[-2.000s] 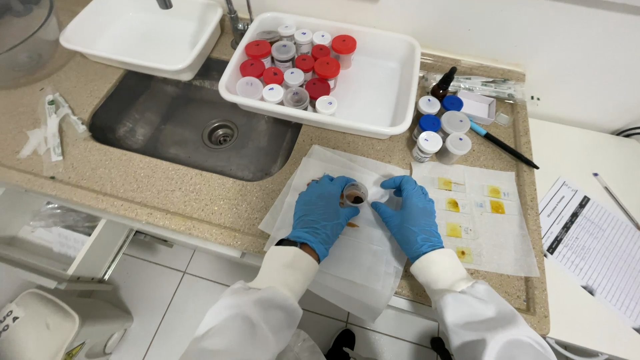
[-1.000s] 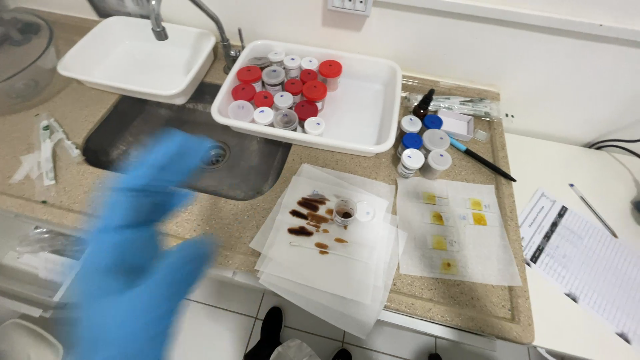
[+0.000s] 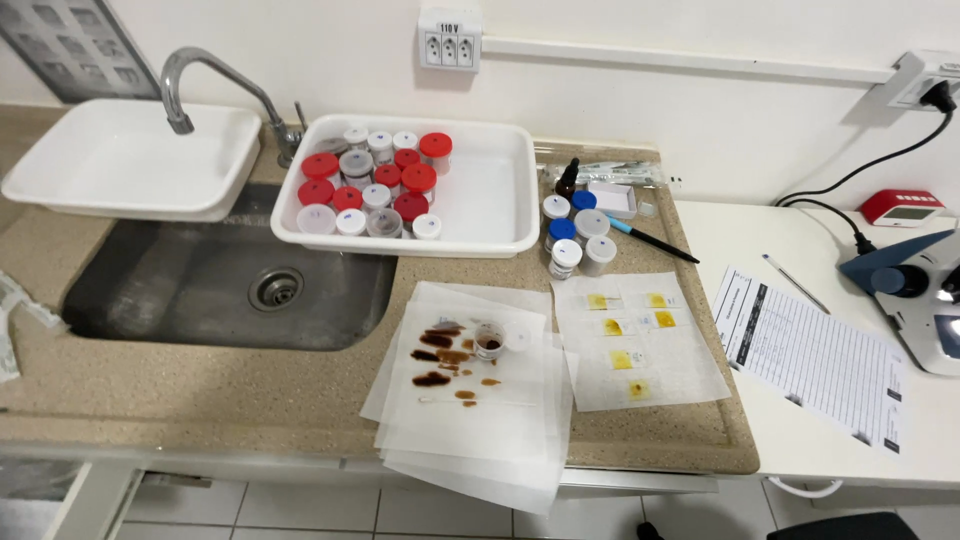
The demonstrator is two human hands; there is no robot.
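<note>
Neither of my hands shows in the head view. An uncapped sample cup [image 3: 489, 341] with dark contents stands on layered white paper sheets [image 3: 480, 435] bearing brown stains [image 3: 437, 341]. Its pale lid [image 3: 517, 337] lies just right of it, and a thin stick [image 3: 477, 402] lies lower on the paper. On another white sheet [image 3: 592, 390] rest several glass slides with yellow smears [image 3: 622, 360]. Capped cups with white and blue lids [image 3: 566, 253] stand behind that sheet, near a dark dropper bottle [image 3: 568, 178] and a black and blue marker [image 3: 652, 241].
A white tray [image 3: 487, 244] holds several red- and white-lidded cups [image 3: 418, 180] behind the papers. Left are a steel sink [image 3: 195, 300], a faucet [image 3: 217, 64] and another white tray [image 3: 127, 157]. At right lie a form [image 3: 817, 360], a pen [image 3: 795, 283] and part of a microscope [image 3: 922, 300].
Both gloved hands were at the cup two seconds ago; a blurred gloved hand was at the left one second ago. Both are now out of view. The view has shifted to take in more wall.
</note>
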